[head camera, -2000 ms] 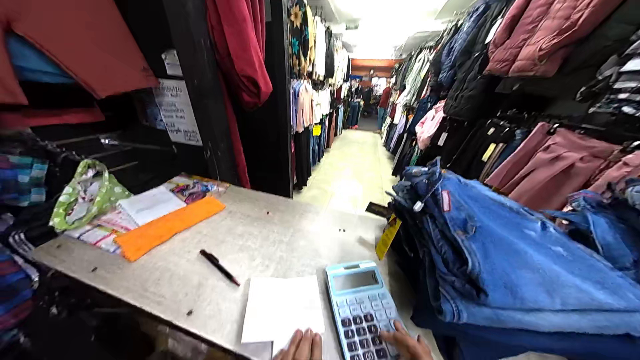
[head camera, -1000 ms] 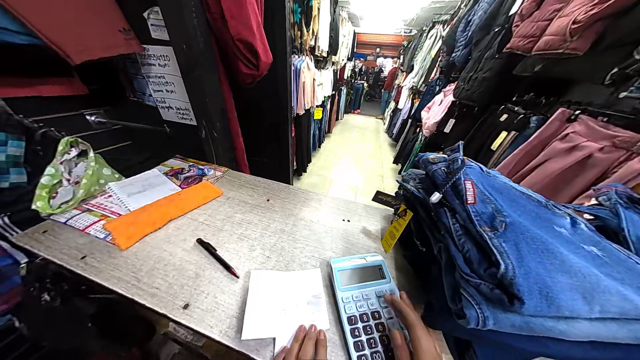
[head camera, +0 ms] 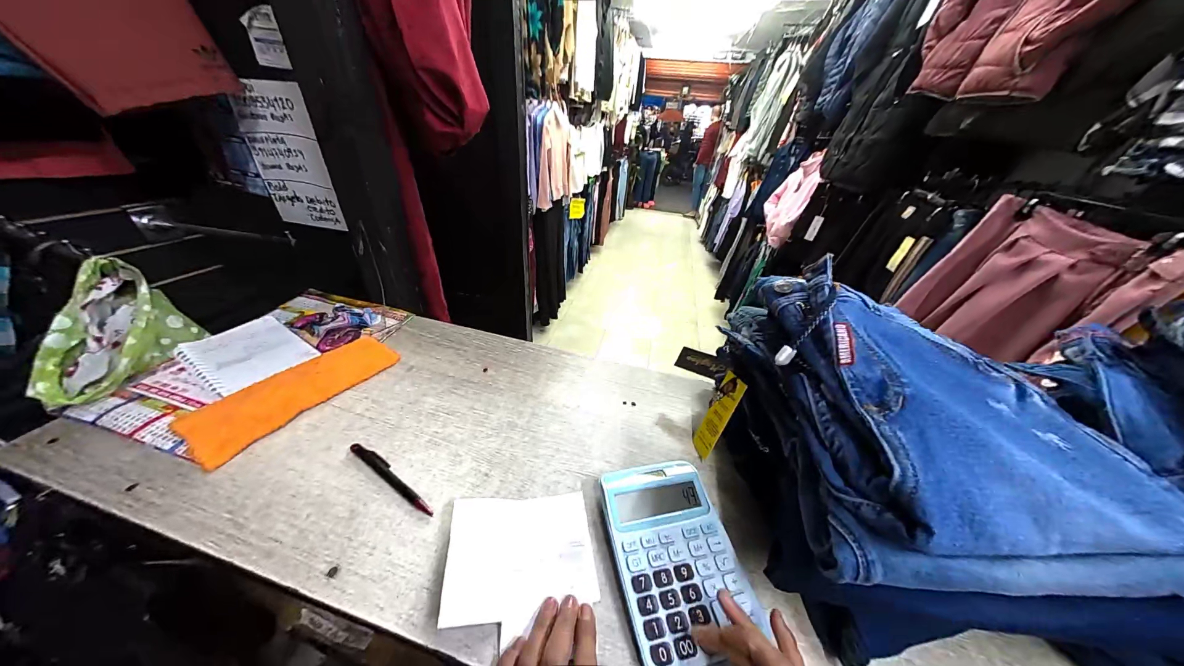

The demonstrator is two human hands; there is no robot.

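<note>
My left hand [head camera: 555, 634] lies flat with its fingers together on the lower edge of some white paper sheets [head camera: 518, 555] at the counter's near edge. Just right of the paper is a light blue calculator [head camera: 657, 536] with dark number keys and digits on its display. My right hand [head camera: 749, 638] is over its lower right keys, fingers spread, a fingertip at the keys; it holds nothing. A black pen [head camera: 390, 478] with a red tip lies left of the paper.
Folded blue jeans [head camera: 980, 444] with a yellow tag [head camera: 720, 416] are stacked at right. On the left of the counter [head camera: 518, 398] lie an orange cloth [head camera: 287, 398], a spiral notebook [head camera: 245, 351] and a green dotted bag [head camera: 111, 333]. Clothes racks line an aisle; a person [head camera: 708, 157] stands far off.
My right hand has moved lower on the calculator since one second ago, off its upper right keys. My left hand stays on the paper.
</note>
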